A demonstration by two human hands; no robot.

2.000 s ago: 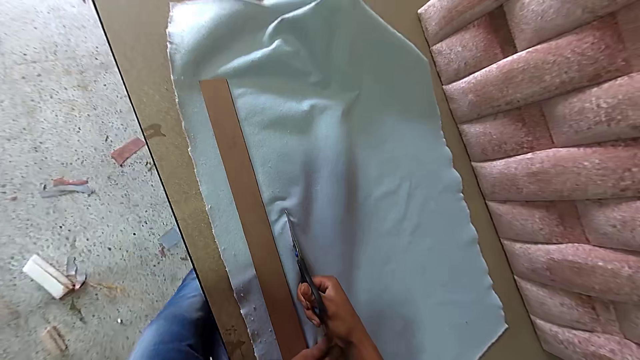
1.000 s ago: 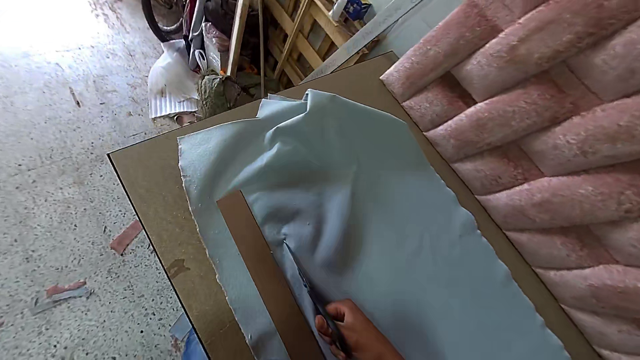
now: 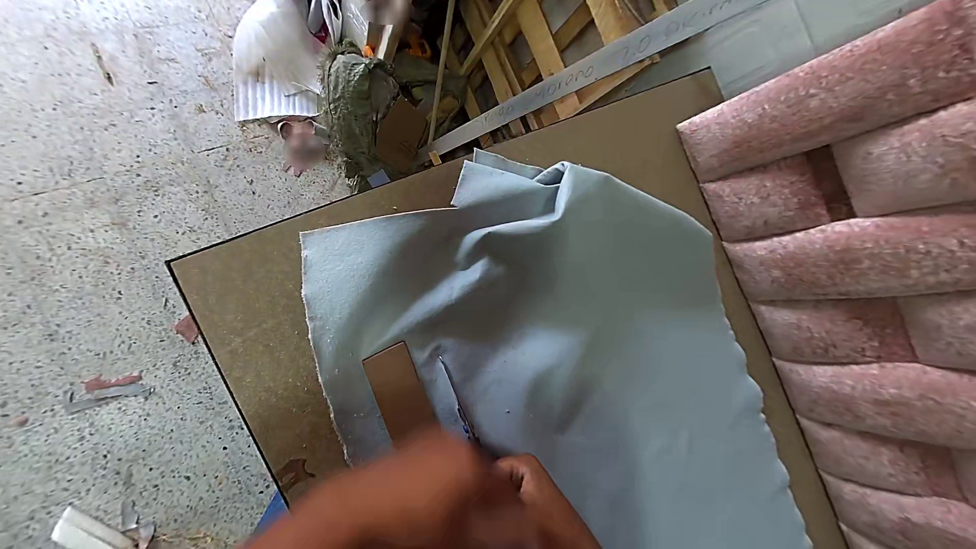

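A pale blue-grey piece of fabric lies on a brown board, with folds bunched near its upper edge. On its left part rests a flat brown strip, its lower portion hidden by my left hand. That hand is blurred and raised in front of the strip; its fingers cannot be made out clearly. My right hand, partly covered by the left, is closed around scissors. Their blades point up along the fabric, to the right of the strip; the handles are hidden.
Pink textured, padded panels line the right side of the board. Beyond the far edge stand wooden slats, a long grey strip with handwriting and a green sack. Scraps lie on the speckled floor.
My left hand, low beside the right at first and out of view a second ago, now shows large over the strip's lower part. The view has shifted toward the board's far edge.
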